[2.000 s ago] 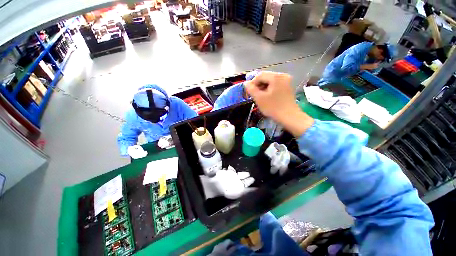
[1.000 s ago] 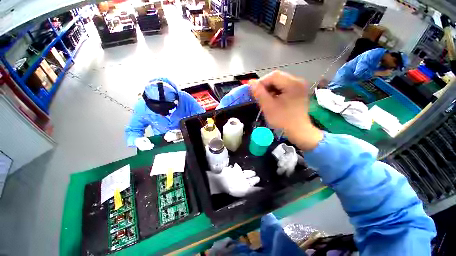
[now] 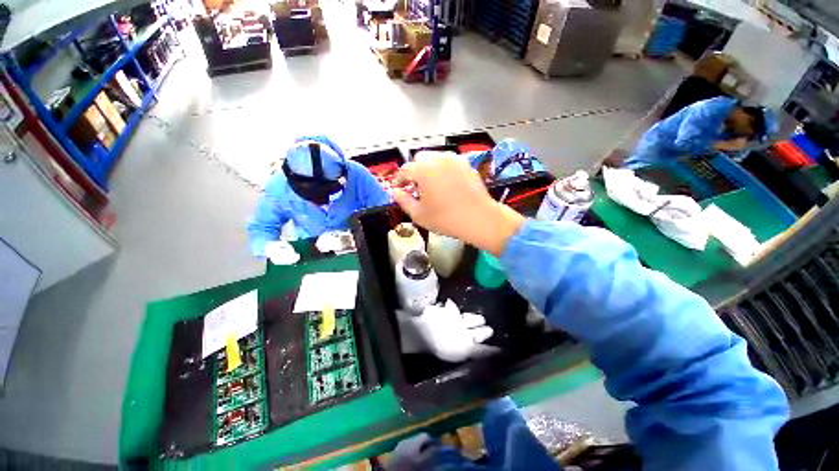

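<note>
My bare right hand [image 3: 446, 198] is raised over the back of a black bin [image 3: 394, 354], with fingers pinched together. Whether anything thin is between the fingertips cannot be told. In the bin are a white bottle [image 3: 417, 283], cream bottles [image 3: 405, 241] behind it, a white glove [image 3: 448, 331], a green-teal pot [image 3: 490, 269] partly hidden by my arm, and a spray can [image 3: 568, 196]. A greyish shape, perhaps my left hand [image 3: 414, 454], is cut off at the bottom edge beside a blue sleeve [image 3: 515, 437]; its fingers are unclear.
Left of the bin, two green circuit board panels [image 3: 240, 391] [image 3: 333, 365] lie on black mats with paper sheets [image 3: 230, 322] and yellow tags. A person in blue [image 3: 317, 189] sits opposite, another cap [image 3: 515, 159] shows behind the bin, and a third person [image 3: 699, 129] bends at the right bench.
My right hand has moved left across the bin, now above the bottles. The spray can, hidden before, shows, and my sleeve covers more of the bin. The view has shifted, moving the bench scene rightward.
</note>
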